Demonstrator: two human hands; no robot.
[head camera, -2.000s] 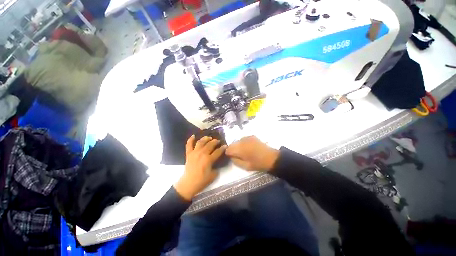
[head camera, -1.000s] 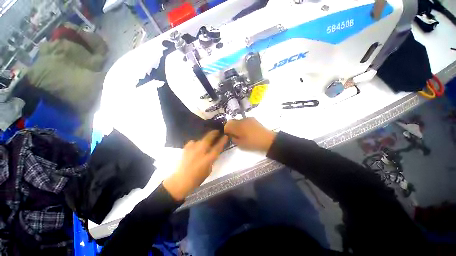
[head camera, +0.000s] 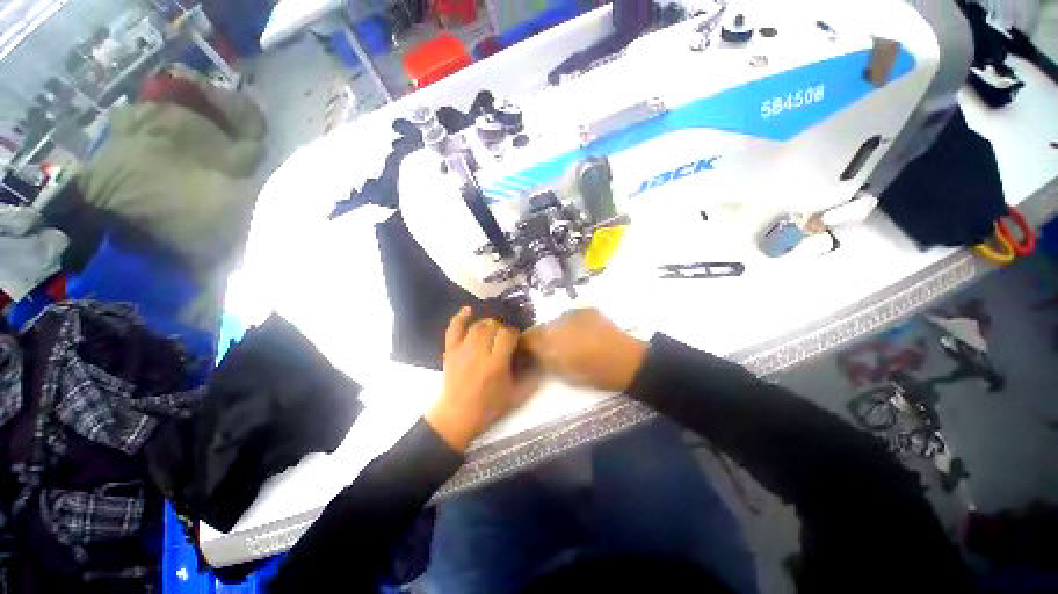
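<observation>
A black cut piece (head camera: 424, 296) lies flat on the white table left of the needle, its right end under my fingers. My left hand (head camera: 478, 377) rests on its front edge, fingers bent, near the presser foot (head camera: 519, 306). My right hand (head camera: 584, 348) is right beside it, slightly blurred, fingertips at the cloth by the needle. The fingertips of my right hand are partly hidden, so its hold on the cloth is hard to see. The white sewing machine (head camera: 679, 174) stands just beyond both hands.
A black pile (head camera: 273, 412) lies at the table's left edge beside a plaid heap (head camera: 99, 406). Thin dark snips (head camera: 701, 269) lie on the machine bed. Scissors with orange-red and yellow handles (head camera: 1007, 237) are at the right edge, by a black cloth (head camera: 946, 186).
Compared with one second ago, my left hand is more upright with its fingers bent, and both hands sit slightly lower in view. The camera view has shifted a little.
</observation>
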